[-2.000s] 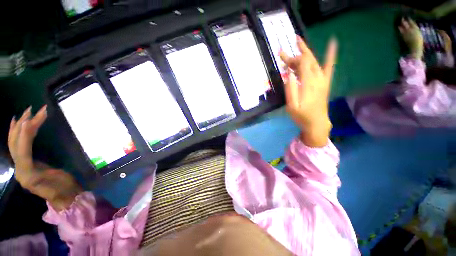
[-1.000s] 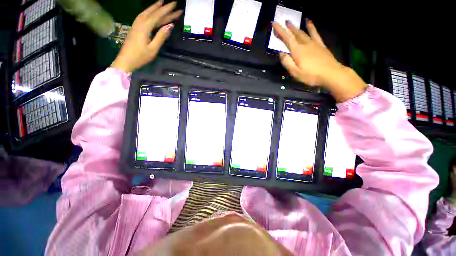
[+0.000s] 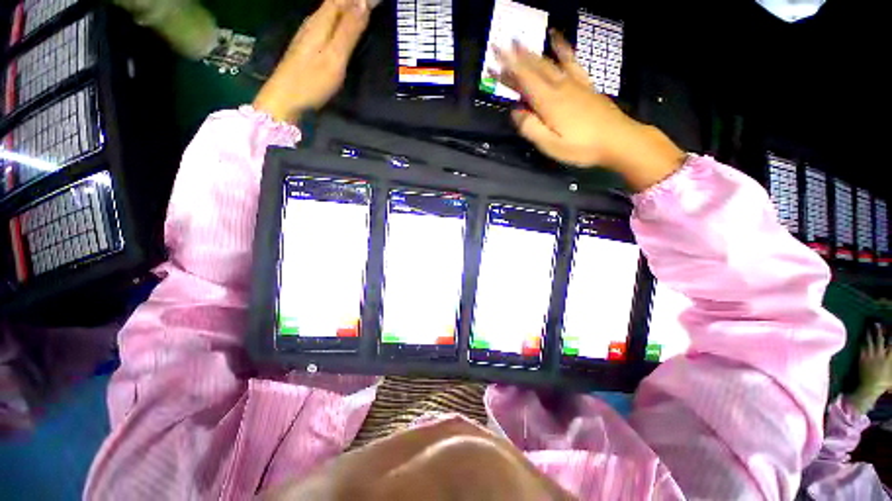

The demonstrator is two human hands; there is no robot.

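Note:
A black phone tray (image 3: 264, 264) lies nearest my body, with several smartphones showing white screens with small green and red blocks at the bottom; my right sleeve partly covers the rightmost. Behind it a second tray (image 3: 646, 98) holds more phones. There, one phone (image 3: 425, 44) shows a list with an orange band, the middle phone (image 3: 518, 24) is white with a green block, and another (image 3: 600, 49) shows a list. My right hand (image 3: 577, 113) is over the middle phone, fingers spread, fingertips at its screen. My left hand (image 3: 318, 59) is at the second tray's left end, partly cut off by the top edge, holding nothing visible.
A tray of lit phones (image 3: 64, 225) stands at the left, another row of lit phones (image 3: 817, 210) at the right. A greenish hose (image 3: 176, 24) is at the upper left. Another person's hand (image 3: 873, 362) and pink sleeve show at the right edge.
Two phones in the back tray have changed from white screens to lists. My right hand has moved left from the right phone to the middle one. My left hand has moved slightly up.

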